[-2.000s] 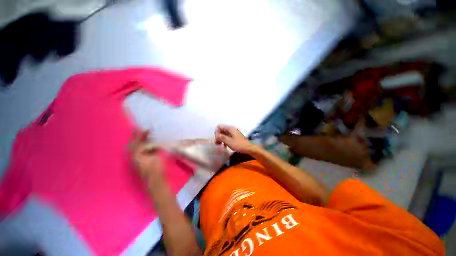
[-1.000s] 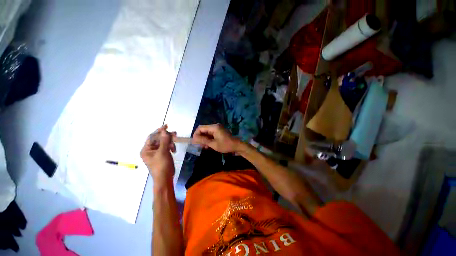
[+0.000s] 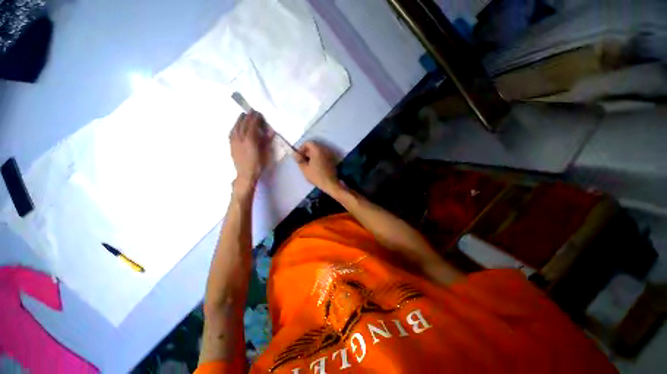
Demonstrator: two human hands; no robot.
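A large white sheet [image 3: 168,182] lies creased on the pale table [image 3: 344,139]. My left hand [image 3: 250,142] is over the sheet's near edge, closed on a narrow pale strip, a tape measure [image 3: 240,101], whose end sticks out past the fingers. My right hand [image 3: 317,165] is a little lower right, at the table's edge, with its fingers pinched on the tape's other part. The tape runs short and taut between the hands. A yellow and black pen [image 3: 123,257] lies on the sheet at the lower left.
A black phone [image 3: 17,187] lies at the sheet's far left. A pink garment [image 3: 33,321] lies at the lower left. A dark lump [image 3: 28,50] is at the upper left. A dark shiny bar [image 3: 453,66] stands at the upper right. Boxes and scraps are below the table at the right.
The view has swung from the pink garment along the white sheet. Both hands have moved from near the table edge onto the sheet's far part, with the tape between them.
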